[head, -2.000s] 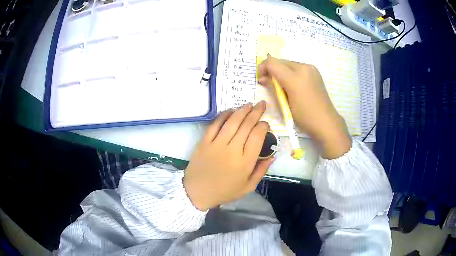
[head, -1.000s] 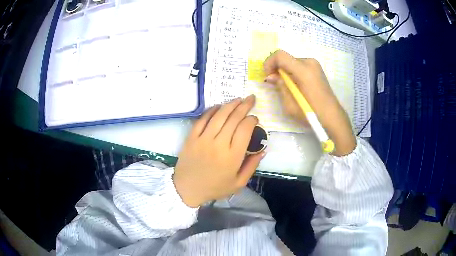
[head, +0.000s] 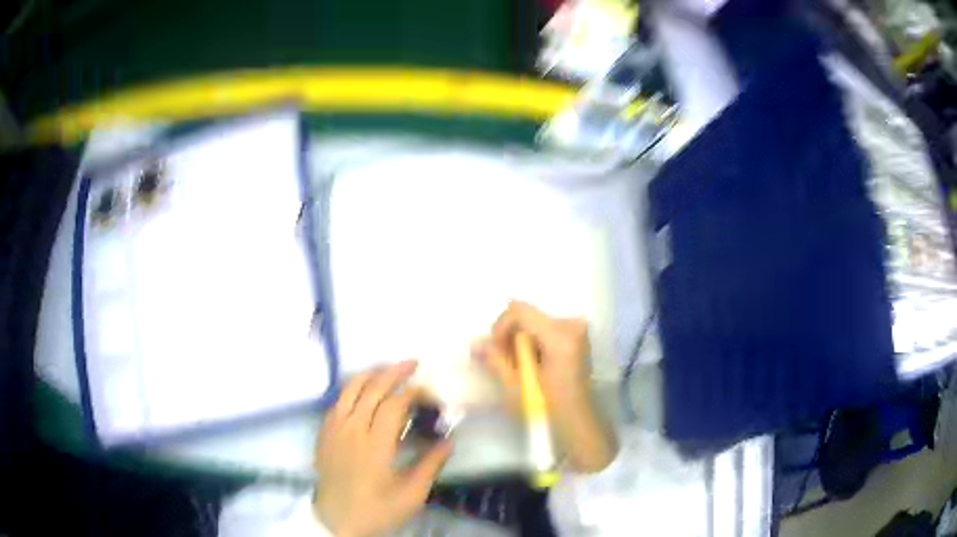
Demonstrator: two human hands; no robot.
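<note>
The whole view is blurred. My right hand (head: 561, 372) holds a yellow and white pen (head: 533, 409) over the white paper sheets (head: 451, 241); the writing on them is washed out. The pen's tip is hidden by my fingers. My left hand (head: 373, 451) lies at the front edge of the sheets, with a dark round watch head (head: 425, 422) between its thumb and fingers. The blue-rimmed tray (head: 334, 367) is to the left, with two dark round units (head: 150, 184) in its far left corner.
A tall dark blue tray stack (head: 766, 262) stands at the right. A white power strip (head: 588, 124) is at the back, by yellow tape (head: 399, 92) along the green surface (head: 262, 37). A thin cable lies beside the stack. White material shows beyond the stack.
The view has swung up and right, bringing the yellow tape and more of the stack into sight, and has blurred. Both hands appear lower in view and keep hold of the pen and watch head.
</note>
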